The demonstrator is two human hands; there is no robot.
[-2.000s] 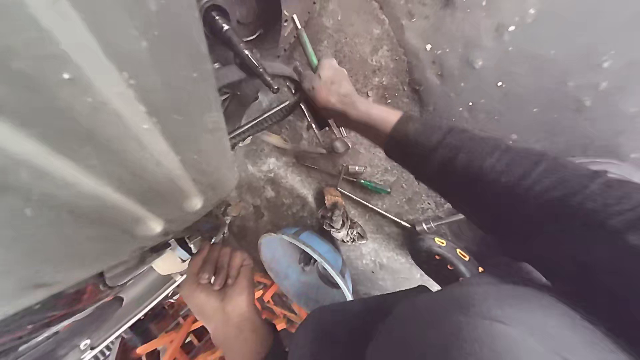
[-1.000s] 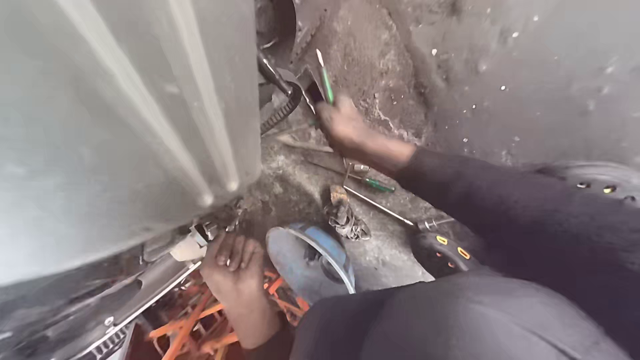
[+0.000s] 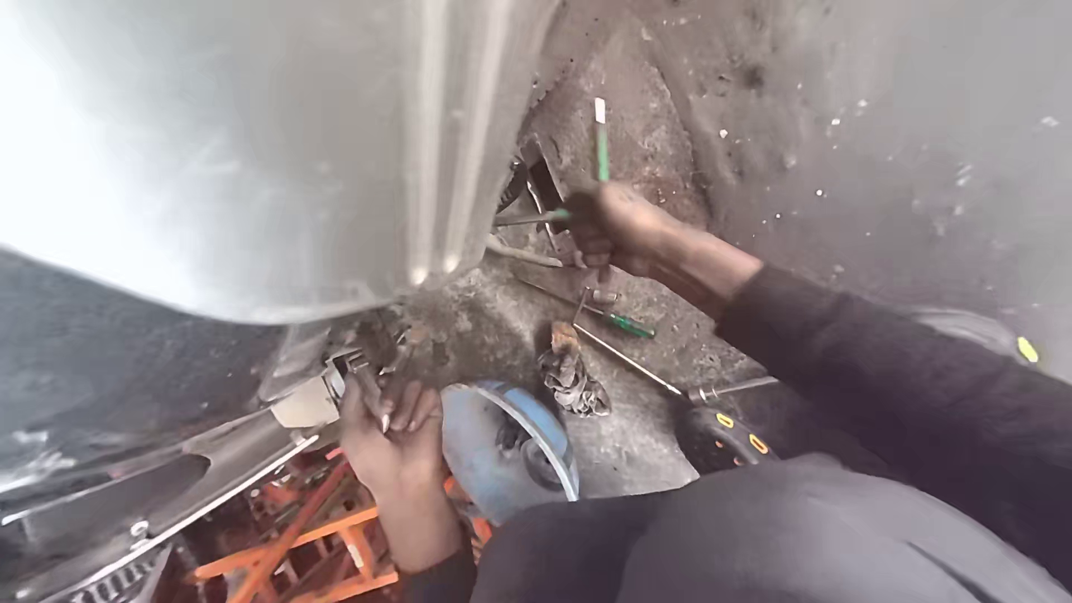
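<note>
My right hand (image 3: 624, 226) is closed around several tools over the floor, among them a green-handled tool (image 3: 602, 146) with a pale end that points up in the view. Another shaft with a green part (image 3: 536, 219) juts out at its left. My left hand (image 3: 394, 427) has curled fingers at a small metal part near the vehicle's lower edge; whether it grips anything cannot be told. A green-handled screwdriver (image 3: 632, 326), a long thin metal rod (image 3: 628, 359) and a crumpled dirty rag (image 3: 576, 385) lie on the floor between the hands.
A large grey body panel (image 3: 276, 151) overhangs the upper left. Beside my left hand stands a blue round container (image 3: 511, 452). An orange metal frame (image 3: 310, 544) lies at the lower left. My shoe (image 3: 729, 435) is right of the rag, on the concrete floor (image 3: 636, 452).
My right hand keeps hold of the green-handled tool; a second shaft now shows at its left. My left hand stays near the vehicle's lower edge. The view has shifted.
</note>
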